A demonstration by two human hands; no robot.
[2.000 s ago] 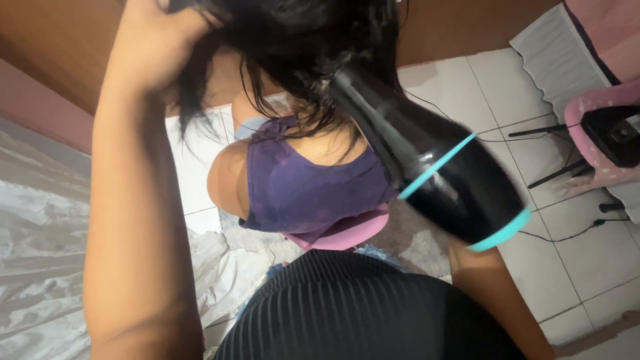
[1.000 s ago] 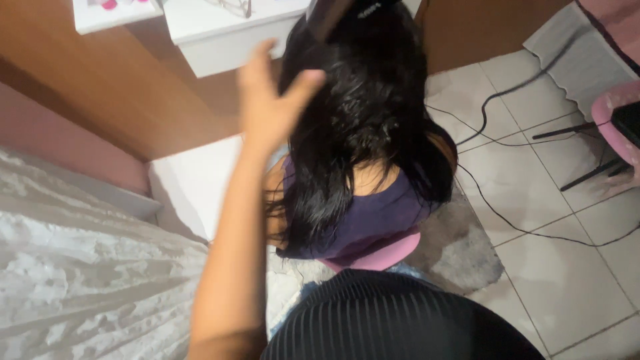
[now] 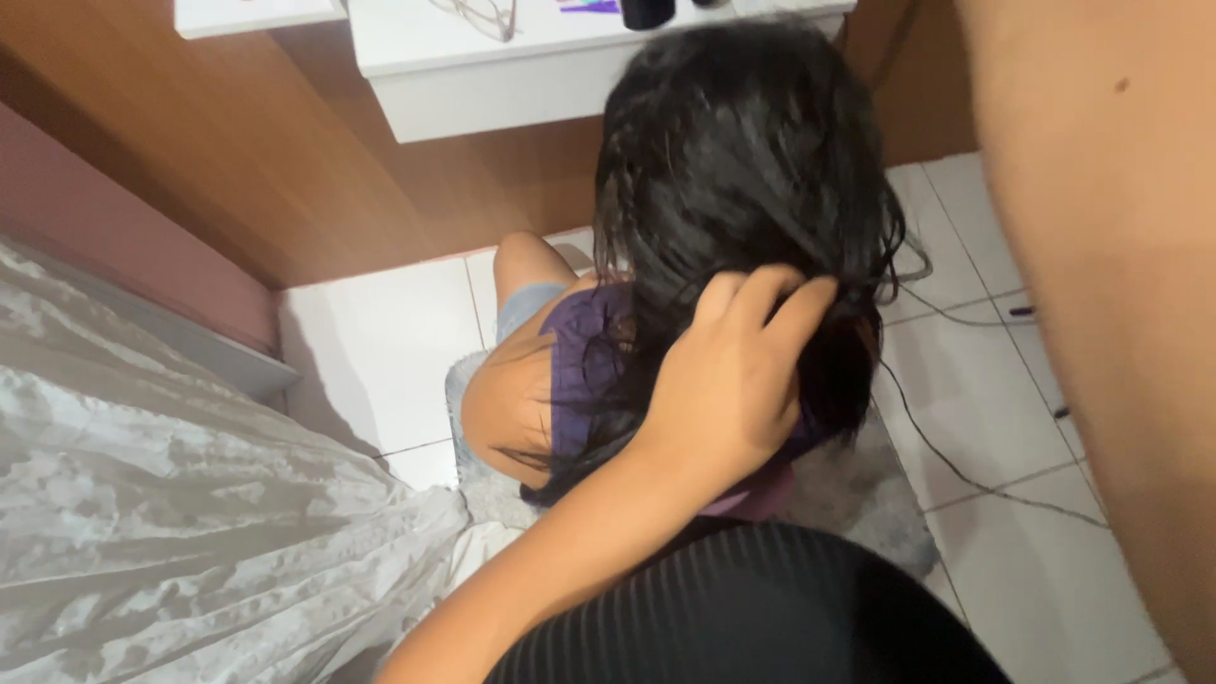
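Observation:
A person in a purple top sits in front of me with their back to me. Their long black hair hangs down over the neck and shoulders. My left hand is at the back of the head, its curled fingers sunk in the hair at the nape; whether they grip a lock is hidden. My right forearm rises along the right edge, large and close, and the hand at its end lies outside the frame. The hair dryer is out of view.
Ahead is a white table with glasses and a dark cylindrical container. A lace curtain hangs at the left. Cables cross the tiled floor at the right, beside a grey rug.
My left hand, spread beside the head a second ago, has come down to the hair at the nape. The black dryer, partly visible at the head before, has left the view.

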